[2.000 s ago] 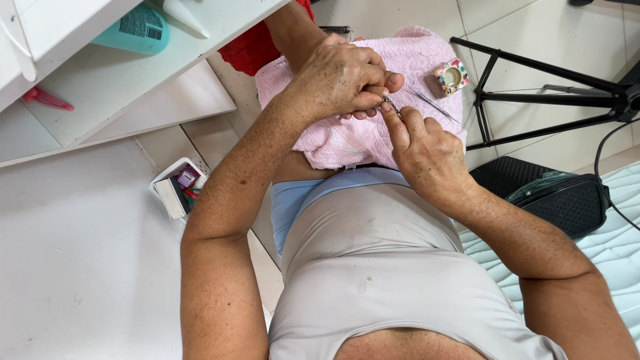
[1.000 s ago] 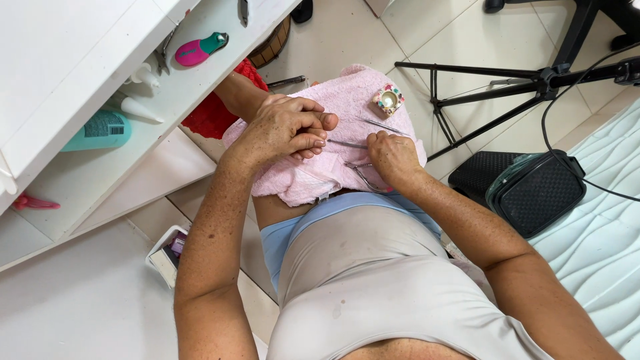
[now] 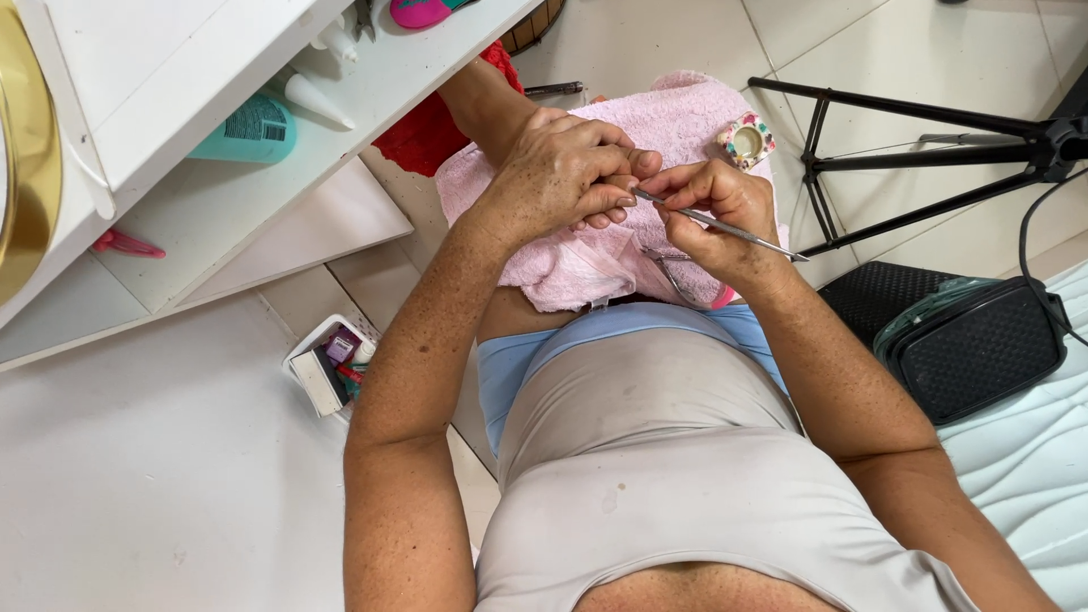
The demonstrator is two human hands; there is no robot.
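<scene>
My left hand (image 3: 565, 174) is wrapped over the front of a bare foot, its fingers around the toes (image 3: 646, 162). A thin metal cuticle pusher (image 3: 739, 229) is held in my right hand (image 3: 718, 208), with its tip against a toe beside my left fingertips. The foot rests on a pink terry towel (image 3: 680, 110) across my lap; its sole and heel are hidden. On the towel, below my right hand, lies a metal tool with thin handles (image 3: 667, 270), partly covered. A small pot with a colourful rim (image 3: 746, 143) sits at the towel's upper right.
A white shelf unit (image 3: 212, 204) at upper left holds a teal bottle (image 3: 255, 129) and a pink clip (image 3: 127, 244). Below it stands a small white bin (image 3: 327, 374) with boxes. Black tripod legs (image 3: 926, 155) and a black case (image 3: 977, 348) are at the right.
Two seconds ago my right hand held another metal tool at the toes; a thin tool lay on the towel. One second ago my right hand was farther from the toes; now it has moved back to them.
</scene>
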